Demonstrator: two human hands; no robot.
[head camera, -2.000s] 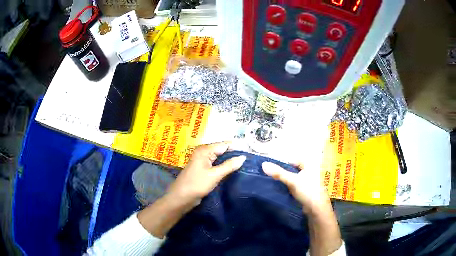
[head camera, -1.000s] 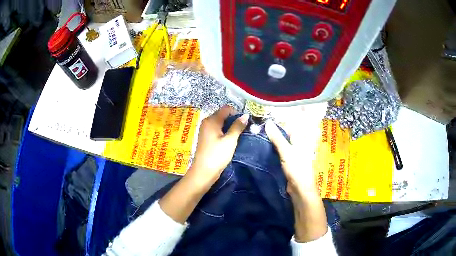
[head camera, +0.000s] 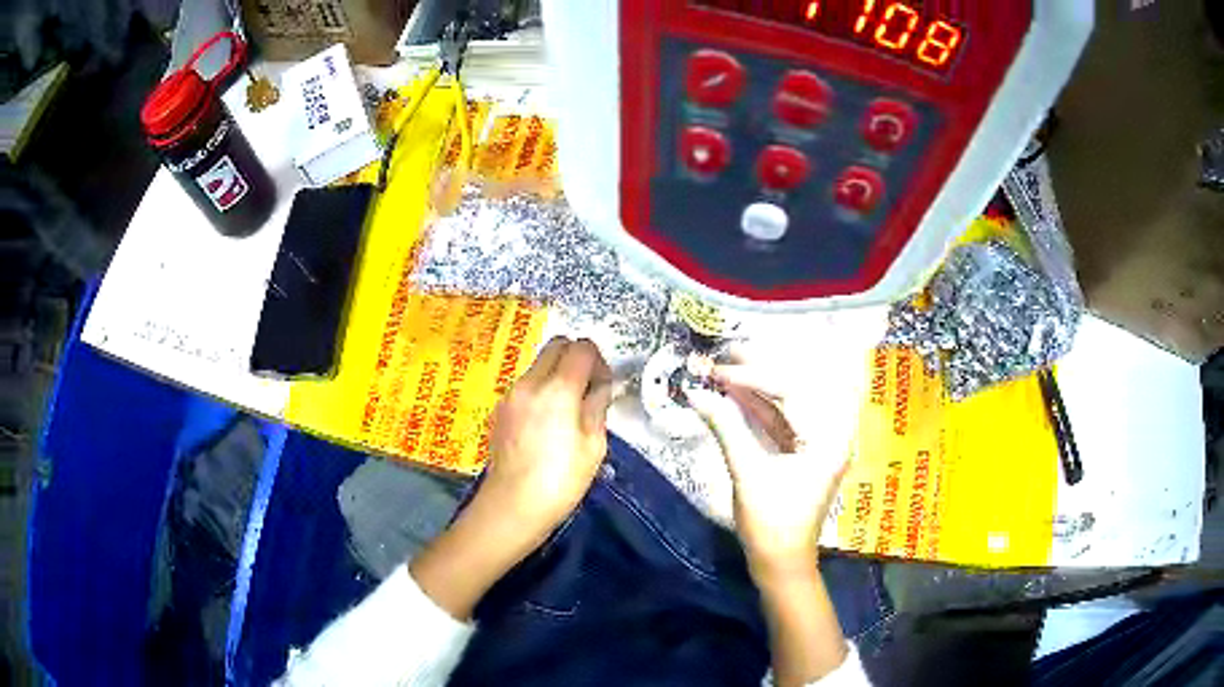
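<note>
The white machine head with a red panel (head camera: 772, 175) hangs above the table and shows red digits. Below it is the lower die (head camera: 669, 383) with its pale round surround. My left hand (head camera: 537, 436) is left of the die, fingers bent together; whether a small piece is between them cannot be told. My right hand (head camera: 779, 470) has its thumb and fingertips at the die; a tiny fastener there cannot be made out. The dark blue jeans (head camera: 604, 577) lie slack on the lap and against the table edge, below both hands.
Clear bags of silvery fasteners lie left (head camera: 497, 248) and right (head camera: 1000, 315) of the machine. A black phone (head camera: 312, 282), a bottle with a red cap (head camera: 208, 154) and a white card (head camera: 329, 114) are at left. A blue bin (head camera: 108, 497) stands lower left, a thin black tool (head camera: 1060, 427) lies right.
Both hands have let go of the waistband, which was under the machine head and now hangs lower, off the die. The hands have moved apart, and the right fingertips are at the die.
</note>
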